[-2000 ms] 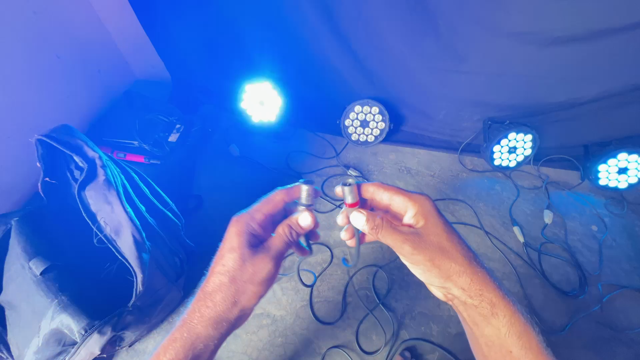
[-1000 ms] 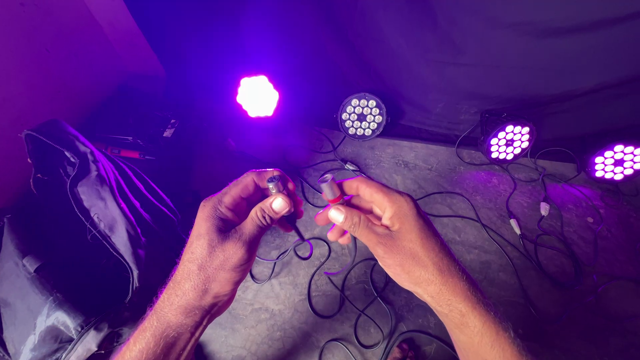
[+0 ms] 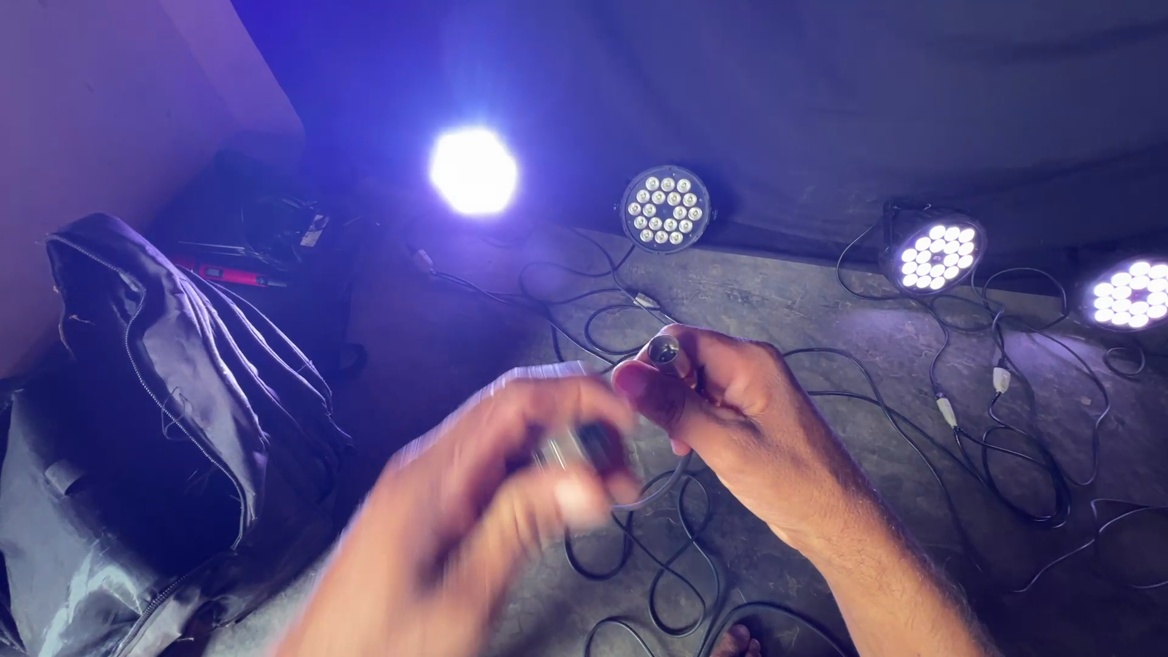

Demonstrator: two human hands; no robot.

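Two metal-shelled cable connectors, which look like XLR plugs, are in my hands, one in each. My left hand (image 3: pixel 493 493) is blurred by motion and pinches one connector (image 3: pixel 575 447) between thumb and fingers, low and left of the other. My right hand (image 3: pixel 730 401) grips the second connector (image 3: pixel 664 350) with its open round end facing up towards me. The two connectors are apart. A thin dark cable (image 3: pixel 671 484) hangs below my right hand; where it joins is hidden by my fingers.
A lit stage light (image 3: pixel 474 172), an unlit one (image 3: pixel 665 209) and two more lit ones (image 3: pixel 938 257) (image 3: pixel 1131 294) stand along a dark curtain (image 3: pixel 776 100). Black cables (image 3: pixel 684 611) coil over the floor. An open black bag (image 3: pixel 182 365) lies left, by a red tool (image 3: pixel 228 274).
The light has gone from blue to purple to whitish. My left hand has turned its connector and now overlaps my right hand's fingertips in view. Both hands keep hold of their connectors.
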